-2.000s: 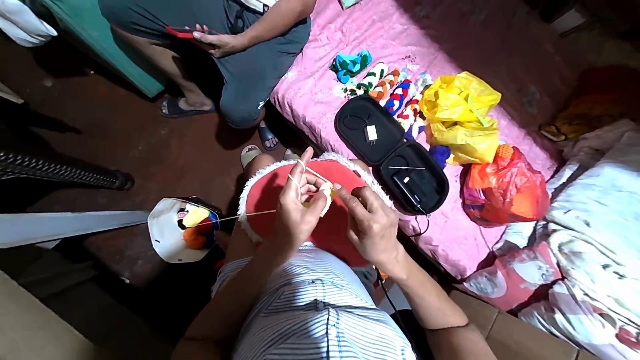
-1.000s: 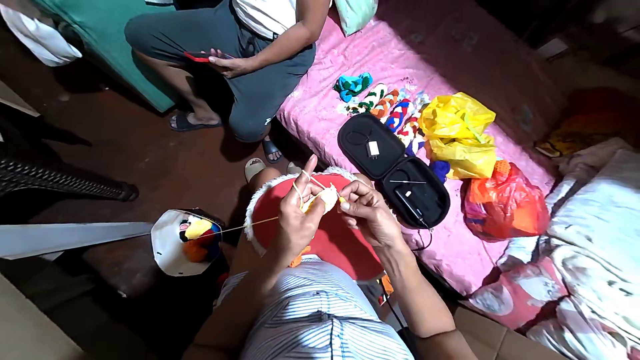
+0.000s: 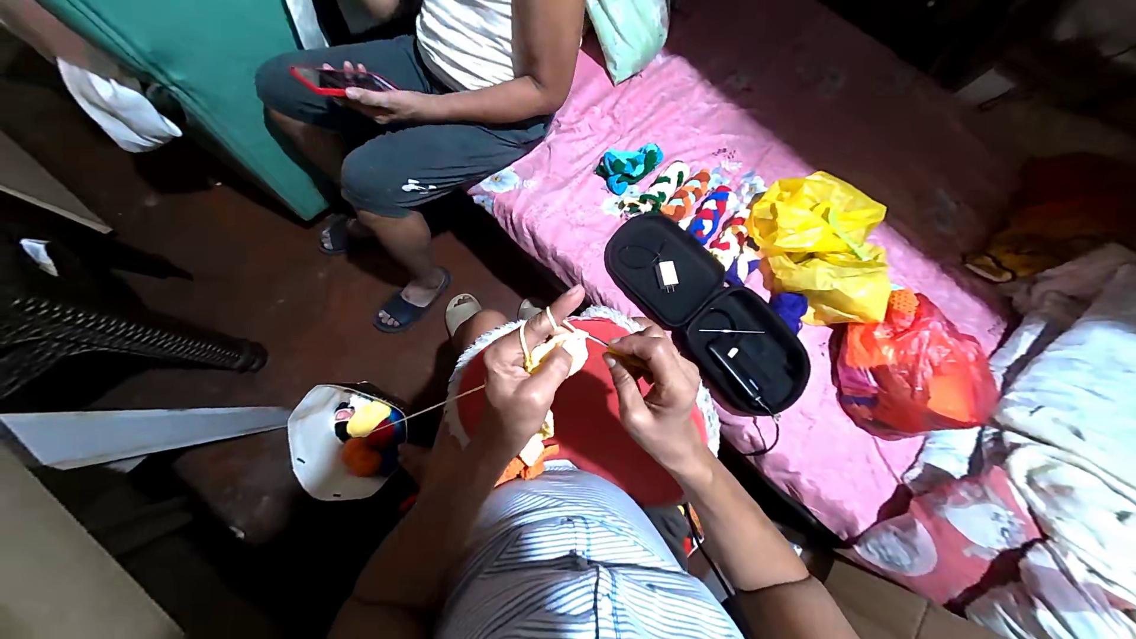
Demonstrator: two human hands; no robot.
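Observation:
My left hand (image 3: 524,382) pinches a small pale yellow crocheted piece (image 3: 570,349), with yarn looped round its raised index finger. Close on its right, my right hand (image 3: 655,383) grips a crochet hook (image 3: 627,357), whose thin metal shaft reaches the piece. Beneath both hands, a round red cushion with a fluffy white edge (image 3: 595,426) lies on my lap. Pale yarn (image 3: 444,402) runs left from my left hand to a white container (image 3: 324,453) that holds yellow, orange and dark balls of yarn. Orange crocheted or knitted material (image 3: 524,466) lies by my waist.
A seated person (image 3: 444,115) holds a red-cased phone (image 3: 342,82). On the bed's pink sheet (image 3: 568,231) lie braided yarn pieces (image 3: 688,197), an open black case (image 3: 666,306) with a white adapter, a yellow plastic bag (image 3: 821,253) and a red one (image 3: 923,373). Bedding (image 3: 1074,444) is heaped at right.
My left index finger and the looped yarn have shifted, and my right hand now sits a little apart from my left. The view has swung slightly, showing more of the seated person.

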